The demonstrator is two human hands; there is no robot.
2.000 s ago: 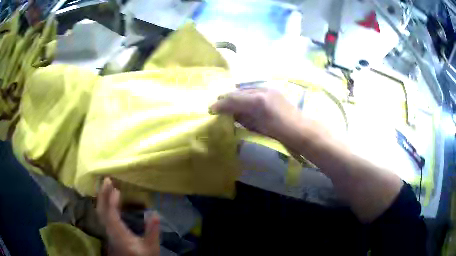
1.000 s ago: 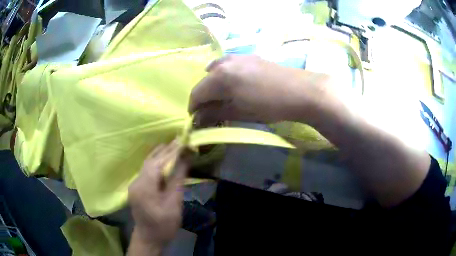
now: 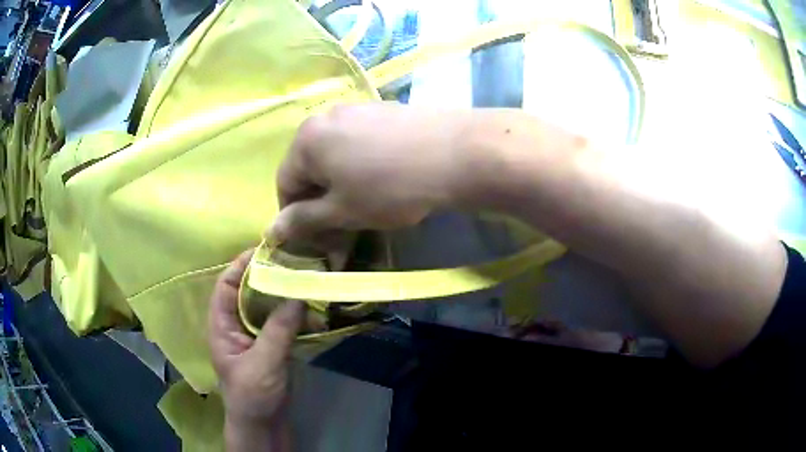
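Observation:
The large yellow bag body [image 3: 194, 177] lies in front of me, left of centre, its bound opening facing me. A long yellow strap [image 3: 380, 284] loops from the bag's edge to the right, passes under my right forearm and curves over the pale bed. My left hand [image 3: 252, 344] holds the bag's rim from below, thumb inside the opening. My right hand [image 3: 340, 177] is at the same rim from above, fingers bent down by the strap's end. Its fingertips are partly hidden. I cannot tell if it holds a small tool.
A strap bundle [image 3: 25, 190] hangs at the far left, beside a pale grey sheet [image 3: 104, 86]. Another yellow piece [image 3: 193, 415] lies low at the left. The glaring white machine bed [image 3: 689, 132] is on the right, with dark snips [image 3: 789, 146] at its edge.
Both hands came together at the bag's opening. The left hand rose from below and took the rim; the right hand moved left and down. The bag turned and the strap now shows.

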